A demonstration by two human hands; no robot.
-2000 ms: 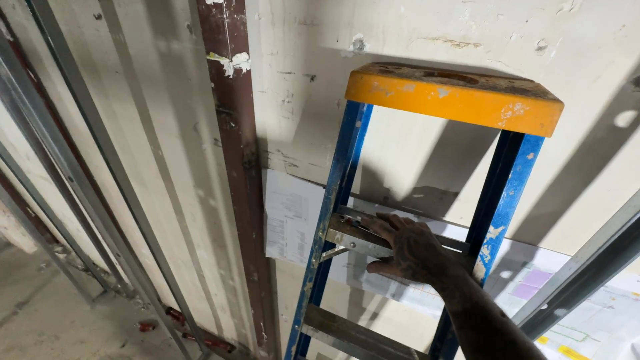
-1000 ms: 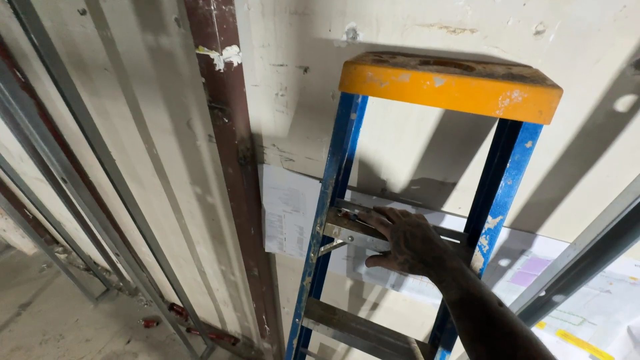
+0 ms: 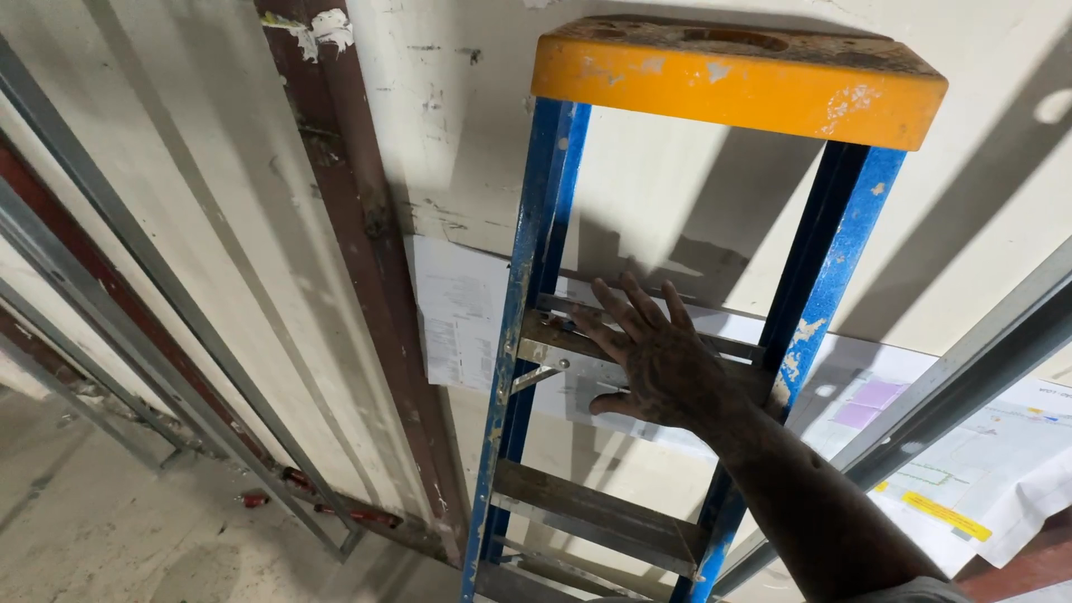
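A stepladder with blue side rails and an orange top cap (image 3: 729, 88) leans or stands close against a pale wall panel. My right hand (image 3: 662, 360) reaches in from the lower right, back of the hand toward me. Its fingers are spread over the ladder's upper metal step (image 3: 561, 339), with the thumb lower and to the left. The palm is hidden, so how firmly it touches the step cannot be seen. Below is another metal step (image 3: 595, 511). My left hand is out of view.
Behind the ladder, printed sheets (image 3: 461, 310) and a coloured drawing (image 3: 946, 452) lie against the wall. A brown steel post (image 3: 360, 234) stands to the left, beside grey metal studs (image 3: 126, 276). Another metal stud (image 3: 946, 377) slants at the right. Small red objects (image 3: 254, 499) lie on the concrete floor.
The fingers of my right hand have spread apart and lifted from their flatter pose along the upper step. The ladder stays by the wall.
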